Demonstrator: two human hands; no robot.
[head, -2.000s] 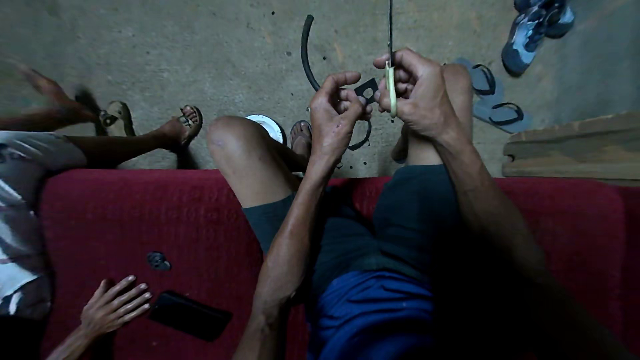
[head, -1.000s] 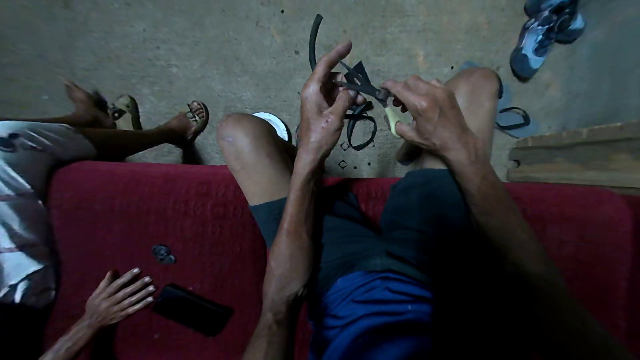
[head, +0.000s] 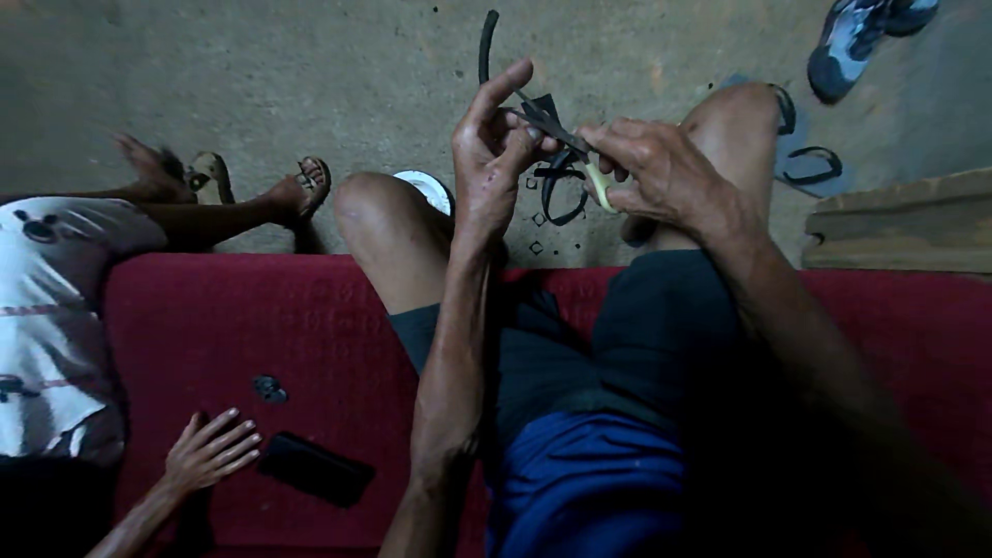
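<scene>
My right hand [head: 663, 167] holds a pair of scissors [head: 604, 186] by its pale yellow-green handle. The blades point up and left, parted, at a small dark flat piece [head: 549, 105] that my left hand [head: 496, 155] pinches between thumb and fingers. Part of that piece is hidden by the blades and fingers. A curved black strip [head: 486, 46] shows just above my left hand; whether it is held or lies on the floor I cannot tell. Black strip loops [head: 564, 209] are seen below the scissors, against the floor, near small dark cut-outs [head: 536, 248].
I sit on a red padded seat [head: 310, 310]. At left, another person's hand [head: 209, 449] rests beside a black flat object [head: 318, 469] and a small dark item [head: 270, 388]. A white round object [head: 426, 190], flip-flops [head: 814, 167], shoes [head: 845, 46] and a wooden plank [head: 903, 225] are on the floor.
The scissors, upright in my right hand two seconds ago, now slant up and left, with their blades at the piece in my left hand. My left thumb and fingers have shifted on it.
</scene>
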